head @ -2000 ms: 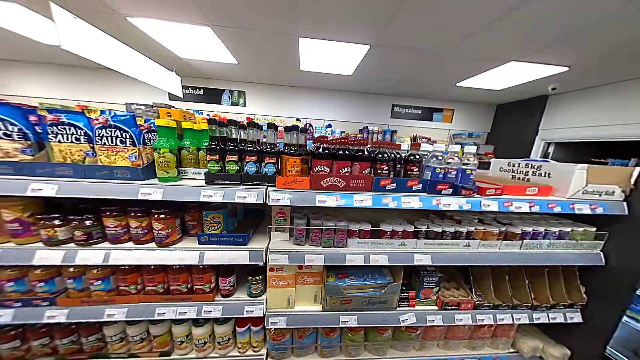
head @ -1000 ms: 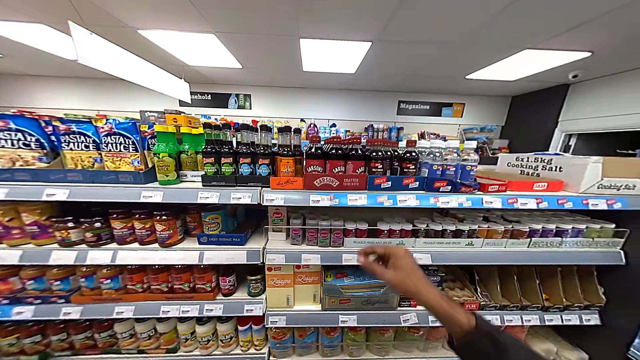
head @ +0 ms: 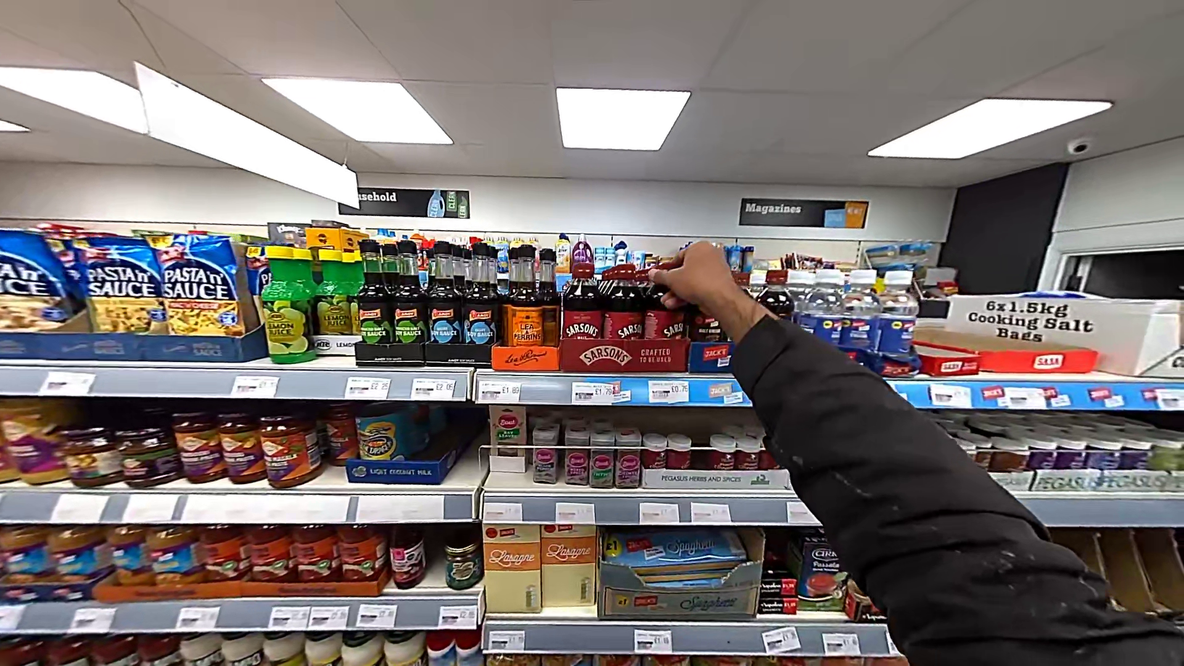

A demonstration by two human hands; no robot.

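My right hand (head: 701, 282) is at the top shelf, its fingers on the red cap of a dark Sarson's vinegar bottle (head: 662, 319). That bottle is at the right end of a red cardboard tray (head: 624, 355) with other Sarson's bottles (head: 583, 310). A black padded sleeve covers the arm. Whether the fingers are closed around the cap cannot be made out fully. An orange tray of Lea & Perrins bottles (head: 525, 319) sits just left of the red tray, and a blue tray (head: 710, 357) is at its right. My left hand is out of view.
Soy sauce bottles (head: 444, 305) and green lemon juice bottles (head: 289, 310) line the top shelf at left. Clear bottles with blue labels (head: 860, 314) and a cooking salt box (head: 1017, 319) are at right. Below, shelves hold spice jars (head: 601, 455), sauce jars (head: 291, 450) and lasagne boxes (head: 511, 566).
My right hand, absent two seconds ago, was in front of the lower shelves one second ago. It has risen to the vinegar bottles on the top shelf.
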